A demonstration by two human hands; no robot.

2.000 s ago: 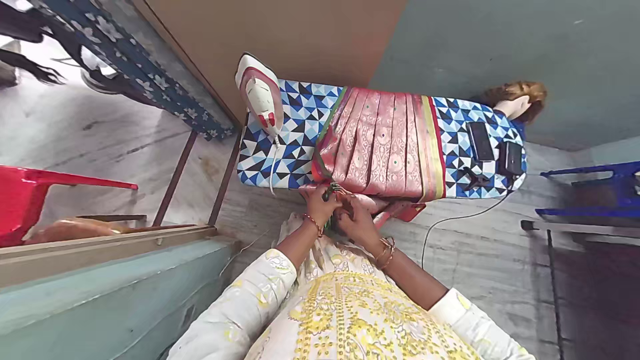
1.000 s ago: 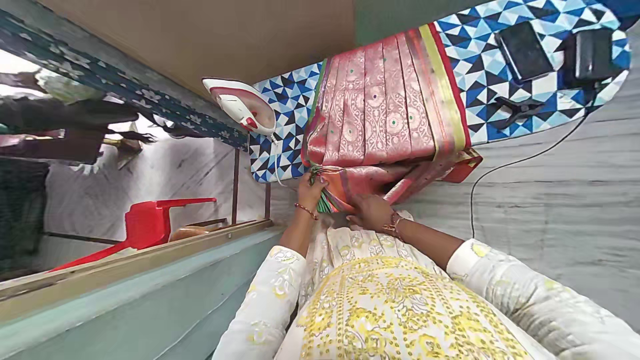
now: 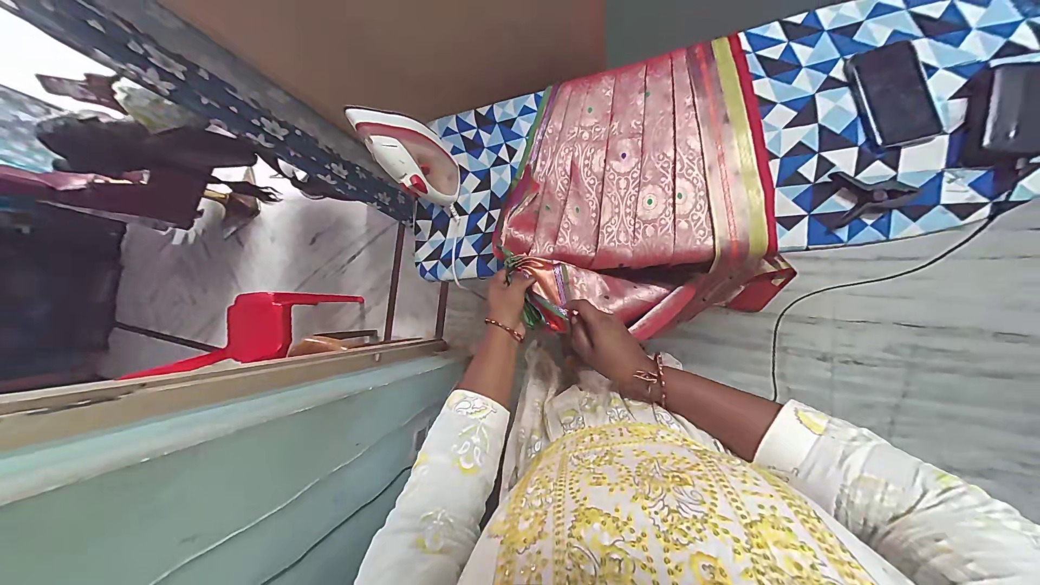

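Note:
A pink brocade sari (image 3: pixel 626 162), laid in long pleats with green, yellow and red borders, lies across an ironing board (image 3: pixel 821 211) with a blue and white triangle-patterned cover. Its near end hangs over the board's edge in gathered folds. My left hand (image 3: pixel 509 299) grips the bunched green-edged folds at the sari's left corner. Just to the right, my right hand (image 3: pixel 605 341) pinches the cloth's lower edge between thumb and fingers. An electric iron (image 3: pixel 406 154), white and red, rests at the board's left end, its cord hanging down past the edge.
On the board's right part lie a black phone (image 3: pixel 894 93), a black clip (image 3: pixel 869 197) and a dark box-like device (image 3: pixel 1011 110) with a cable running to the floor. A red plastic chair (image 3: pixel 260 325) stands beyond the low wall (image 3: pixel 244 455) at left. A floral curtain (image 3: pixel 268 126) hangs at upper left.
The view has come closer and turned. My hands, close together two seconds ago, are now farther apart along the gathered edge of the sari.

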